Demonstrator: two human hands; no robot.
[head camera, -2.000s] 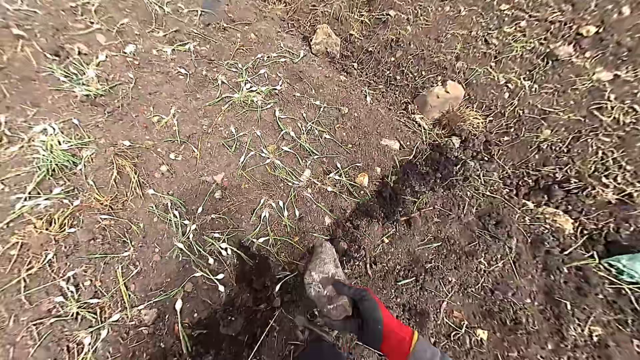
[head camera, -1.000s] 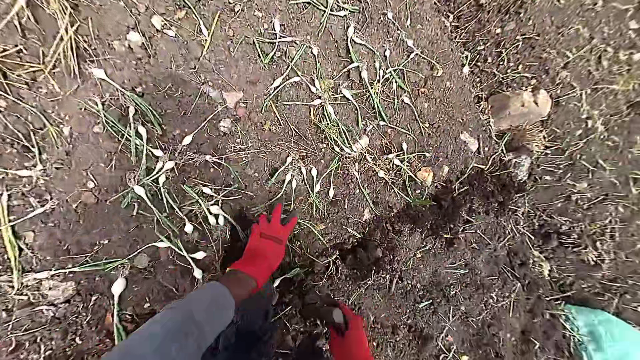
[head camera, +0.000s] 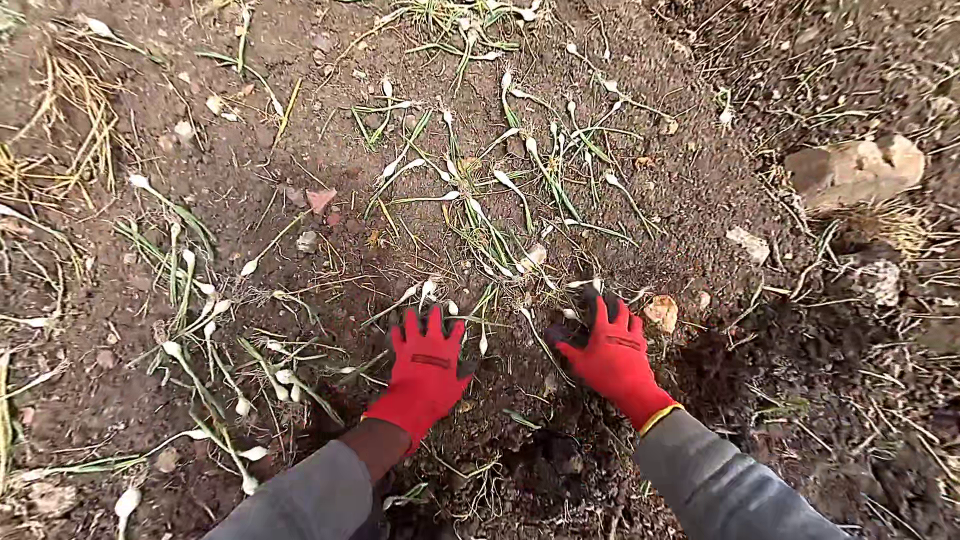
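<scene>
My left hand (head camera: 427, 364), in a red glove with dark fingertips, reaches palm down over the soil at lower centre, fingers spread beside small white bulbs with green leaves (head camera: 427, 292). To its right, my right hand (head camera: 611, 349), in a matching glove with a yellow cuff edge, is spread low over the ground, its fingertips near a few more bulbs (head camera: 570, 313). Neither hand shows anything gripped, though the palms are hidden. Many uprooted bulb plants (head camera: 476, 206) lie scattered above the hands, and another group (head camera: 210, 322) lies at the left.
A large pale rock (head camera: 855, 172) sits at the right, with a smaller flat stone (head camera: 748, 244) beside it. An orange-tan stone (head camera: 661, 313) is just right of my right hand. Dry straw (head camera: 75, 120) lies at upper left. Dark, loosened soil (head camera: 555, 457) spreads below the hands.
A gloved hand held a stone two seconds ago; no stone shows in either hand now. My right hand has come up from the bottom edge, and both hands are now side by side.
</scene>
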